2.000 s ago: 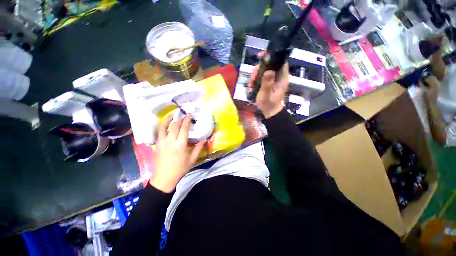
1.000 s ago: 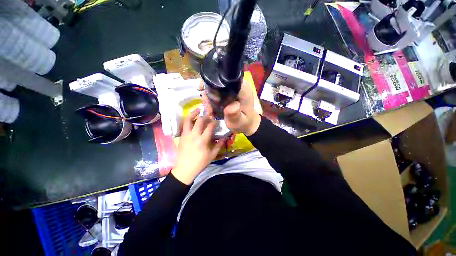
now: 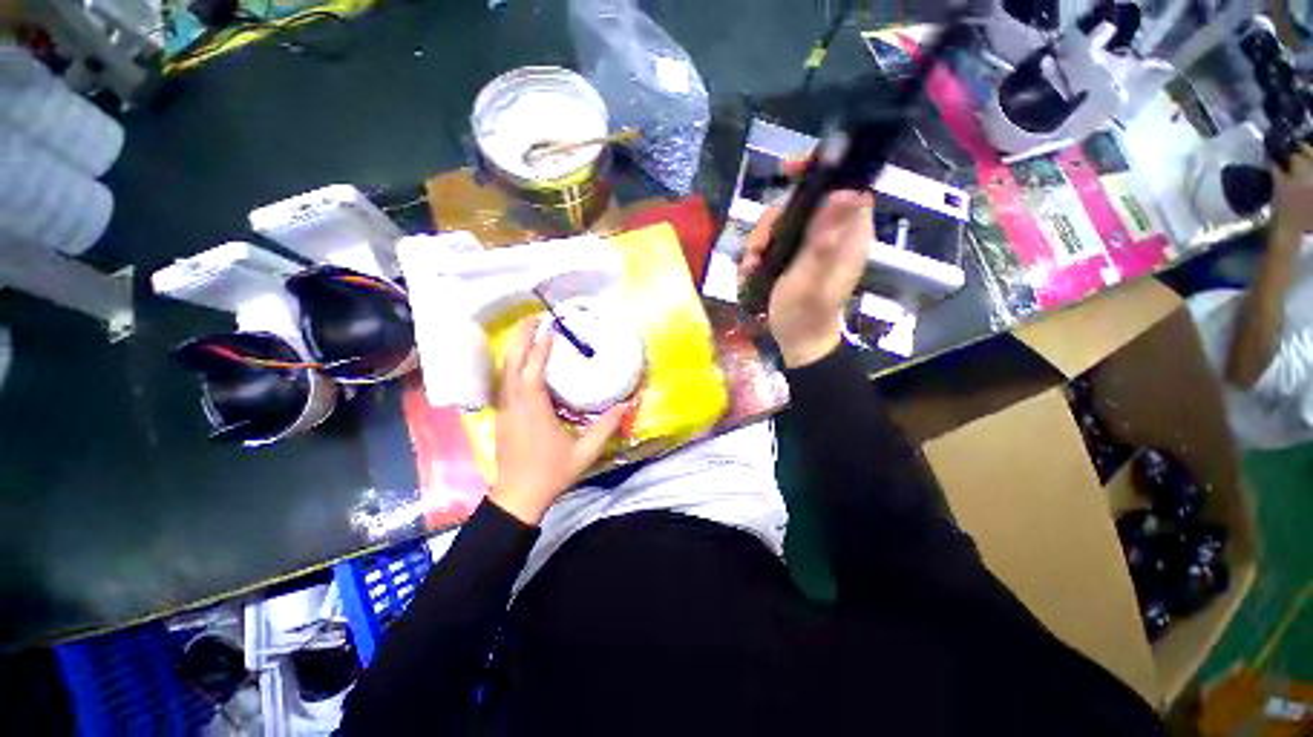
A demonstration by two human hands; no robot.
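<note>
A round white camera housing [image 3: 593, 357] with a short black wire on it lies on the yellow jig [image 3: 677, 324]. A flat white bracket [image 3: 449, 310] lies beside it on the jig's left side. My left hand [image 3: 544, 432] holds the housing from its near left side, thumb and fingers around its edge. My right hand [image 3: 821, 267] grips the black electric screwdriver [image 3: 850, 159], tilted and blurred, in front of the screw feeders. The driver's tip is hidden or too blurred to tell.
Two screw feeders [image 3: 922, 231] stand right of the jig. An open tin [image 3: 543, 130] with a stick and a plastic bag [image 3: 648, 94] are behind it. Partly assembled camera units [image 3: 353, 324] stand left. A carton [image 3: 1008, 482] and a blue crate [image 3: 130, 677] sit below the bench edge. Another person's arm [image 3: 1267, 288] shows right.
My right hand has moved the screwdriver from above the housing to the right, by the feeders. My left hand stays at the housing. The camera view has shifted.
</note>
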